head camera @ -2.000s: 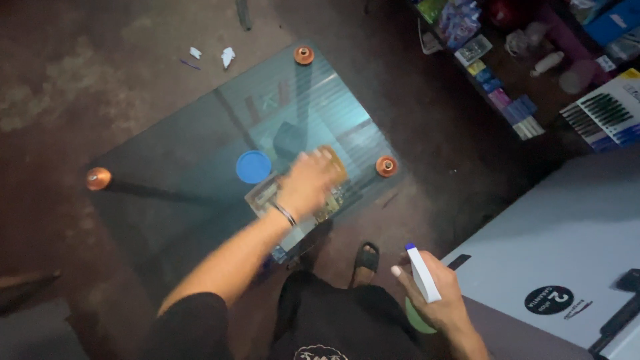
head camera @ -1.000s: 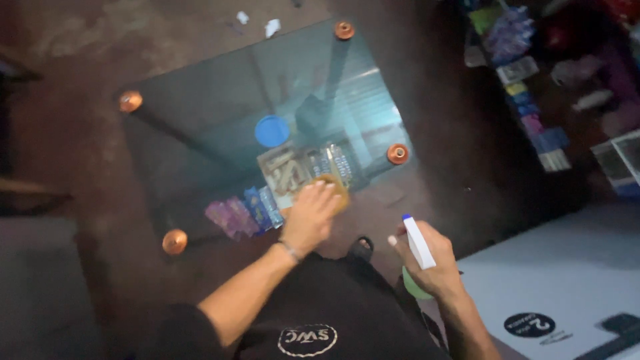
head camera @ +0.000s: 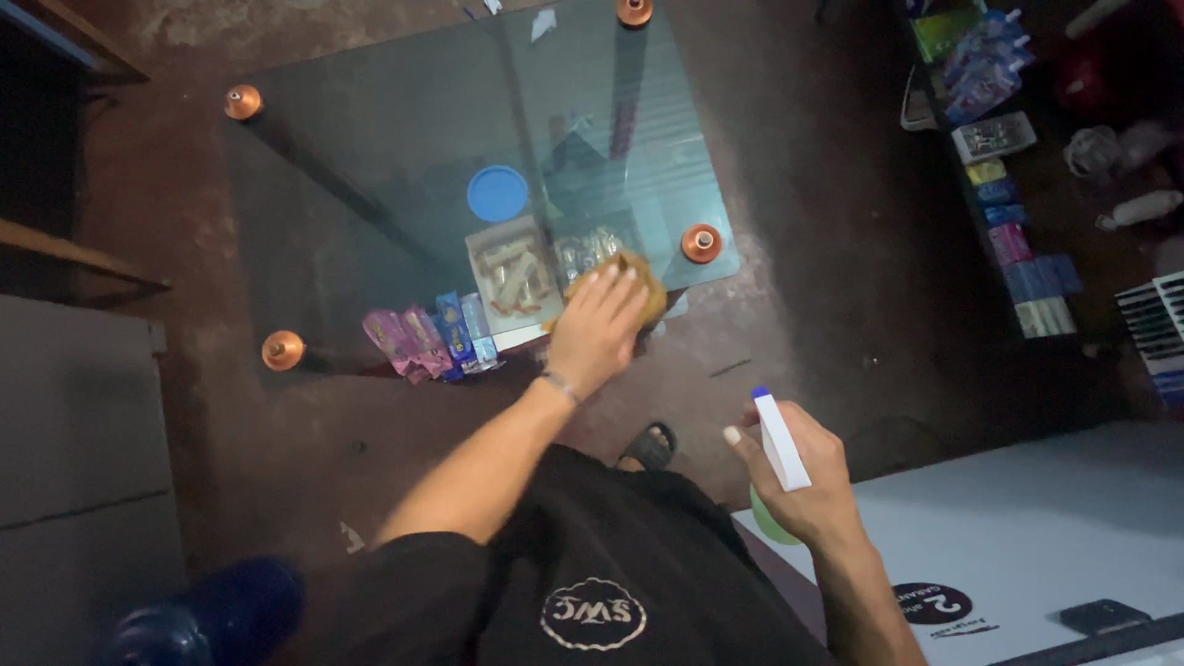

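My left hand (head camera: 601, 324) presses a yellow-brown cloth (head camera: 649, 294) onto the near edge of a glass tabletop (head camera: 388, 120). In my right hand (head camera: 803, 467), off the table's near right side, is a spray bottle with a white trigger head (head camera: 782, 442) and blue nozzle; its green body shows below the palm. Left of the cloth, an open box of pale rolled items (head camera: 513, 273) is seen at the glass, with clear wrapped items (head camera: 587, 252) beside it. A round blue lid (head camera: 498, 193) lies beyond the box. Whether these are on or under the glass I cannot tell.
Copper-coloured caps (head camera: 702, 243) mark the table's corners. Pink packets (head camera: 407, 344) and blue packets (head camera: 462, 333) are at the near edge. A shelf with goods (head camera: 1008, 231) is at right, a white appliance (head camera: 1017, 518) at lower right, and a sandaled foot (head camera: 650, 447) on the floor.
My left hand with the cloth has moved along the near side of the glass, and the pink packets, out of sight at first, now show. The right hand still holds the spray bottle. The view has shifted.
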